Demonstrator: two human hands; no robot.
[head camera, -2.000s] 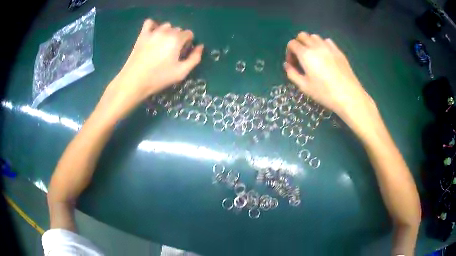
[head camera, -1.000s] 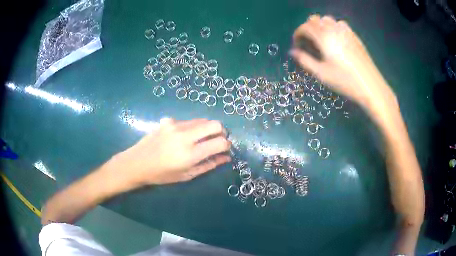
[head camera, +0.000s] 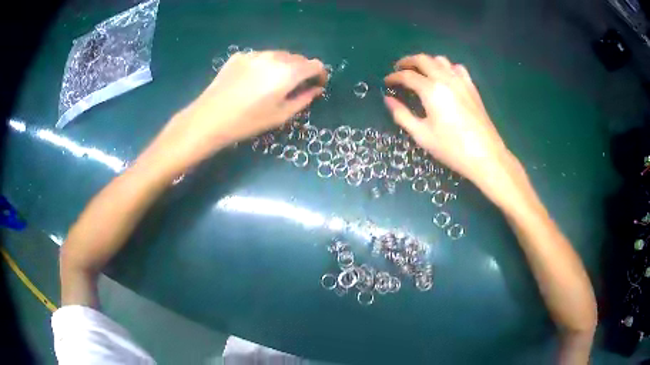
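Many small silver coil springs (head camera: 356, 153) lie in a wide spread on the green surface (head camera: 214, 285). A denser clump of tangled springs (head camera: 403, 256) lies nearer to me. My left hand (head camera: 274, 89) is over the upper left part of the spread, fingers curled and pointing right; whether it holds a spring is unclear. My right hand (head camera: 435, 103) is over the upper right part, with thumb and fingertips close to a small spring at their tips; I cannot tell if it is gripped. A single spring (head camera: 361, 90) lies between the hands.
A clear plastic bag of springs (head camera: 107, 60) lies at the upper left. Black housings (head camera: 627, 285) with small pale dots stand along the right edge. A blue object (head camera: 10, 216) and a yellow line (head camera: 27, 279) show at the far left.
My left hand has moved from beside the tangled clump up and away, to the upper left of the spread. My right hand has shifted slightly left and down, close to a loose spring.
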